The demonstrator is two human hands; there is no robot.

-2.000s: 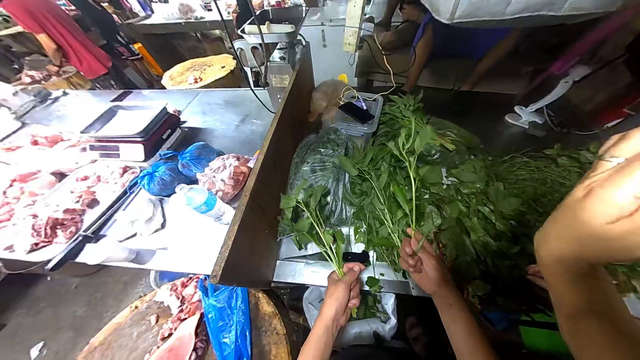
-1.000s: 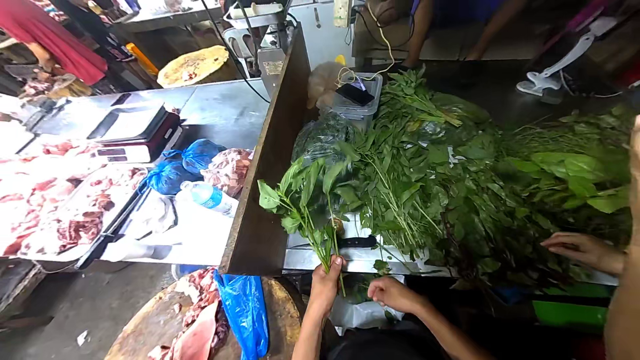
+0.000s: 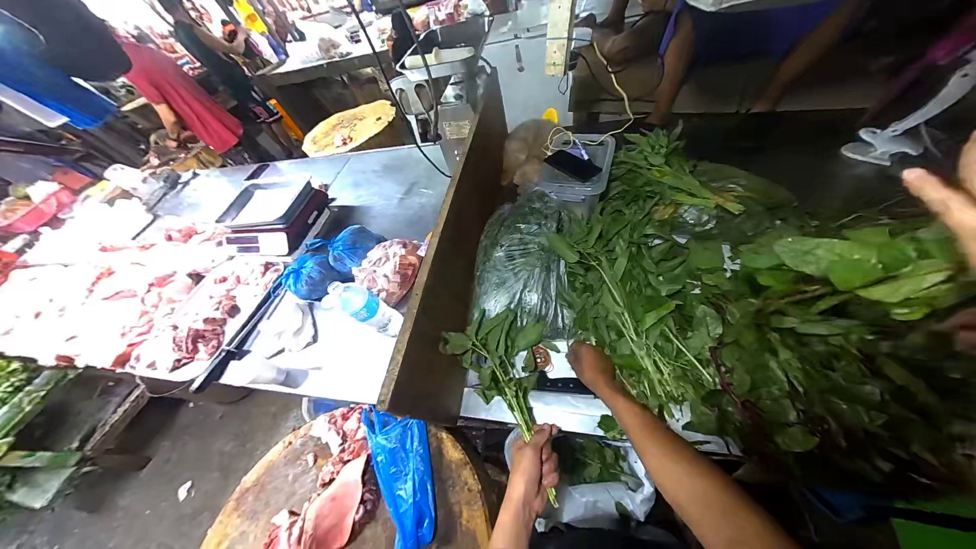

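My left hand (image 3: 534, 461) is closed round the stems of a bunch of leafy greens (image 3: 507, 366), whose leaves point up and away. My right hand (image 3: 591, 367) reaches over the metal table edge at the near side of the large greens pile (image 3: 648, 290); its fingers are partly hidden, so whether they grip something cannot be told. Just left of it lie a small bundle of rubber bands (image 3: 541, 357) and a dark object, partly covered. Behind these sits a clear plastic bag of greens (image 3: 522, 255). Below my hands hangs a white plastic bag (image 3: 598, 496) with leaves in it.
A wooden partition (image 3: 450, 252) separates the greens from a meat counter with a scale (image 3: 278, 217), a water bottle (image 3: 362, 306) and blue bags. Raw meat and a blue plastic bag (image 3: 404, 473) lie on a round chopping block (image 3: 259, 488). Another person's hand (image 3: 945, 198) is at right.
My right hand has moved from beside the bunch, over the white bag, forward to the table by the greens pile. The other person's hand at right has risen, near lifted broad leaves.
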